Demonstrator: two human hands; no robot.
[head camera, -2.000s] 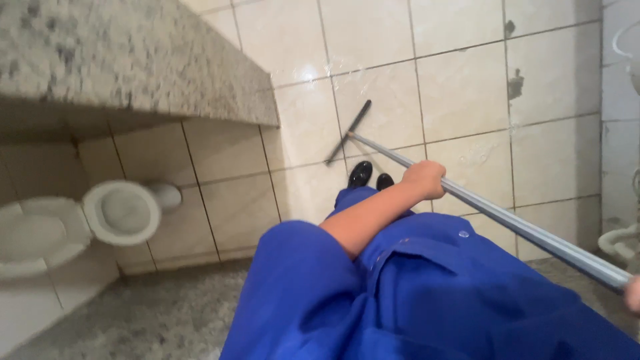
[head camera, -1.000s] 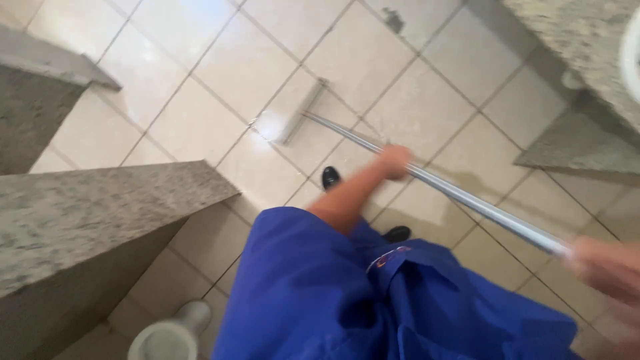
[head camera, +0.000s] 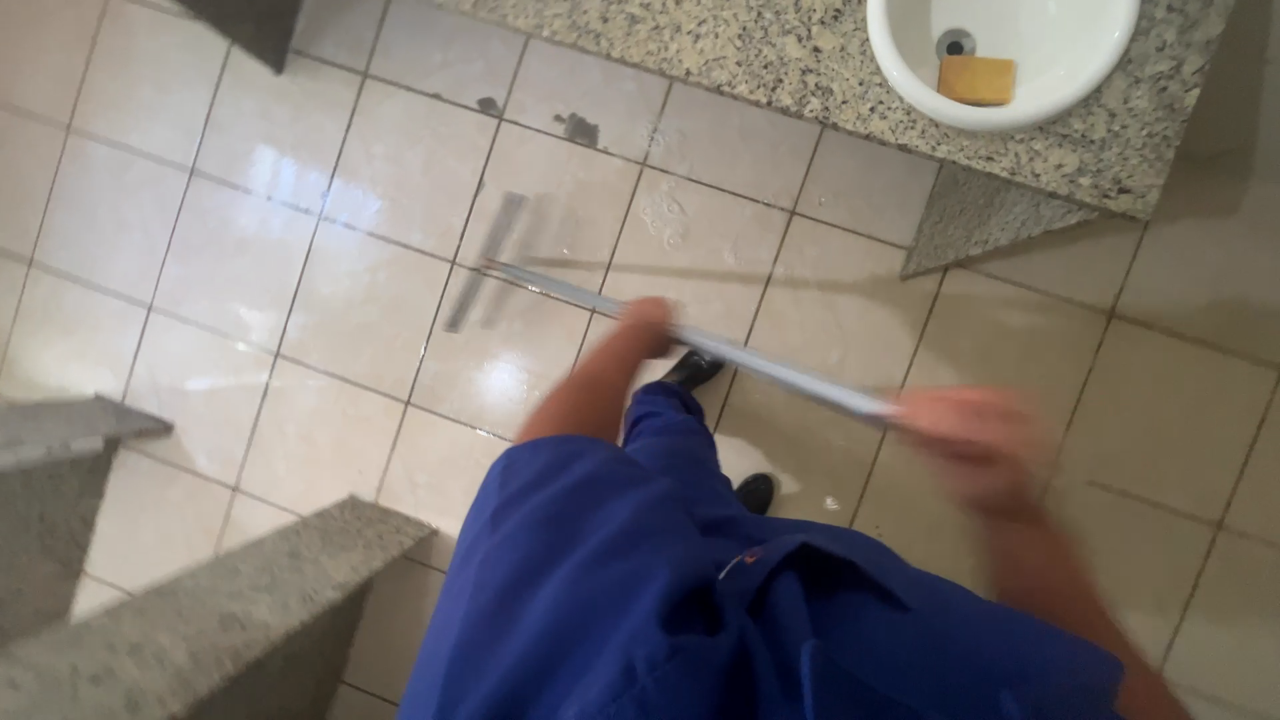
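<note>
A floor squeegee's metal pole runs slantwise across the middle of the head view. My left hand is closed around it partway along, nearer the blade. Blurred by motion, my right hand grips the upper end. The squeegee's long narrow blade is at the far end of the pole, over the wet tiled floor; the blur hides whether it touches the tiles. Small patches of suds lie on the tiles to the right of the blade.
A granite counter with a white basin is at the top right; a yellow sponge lies in the basin. Granite partitions stand at the lower left. Dark marks show on the floor near the counter. My black shoes are below the pole.
The view has swung far to the right, from the toilet stall to the basin counter. Both hands still hold the pole, and the squeegee blade has moved over the floor away from the stall.
</note>
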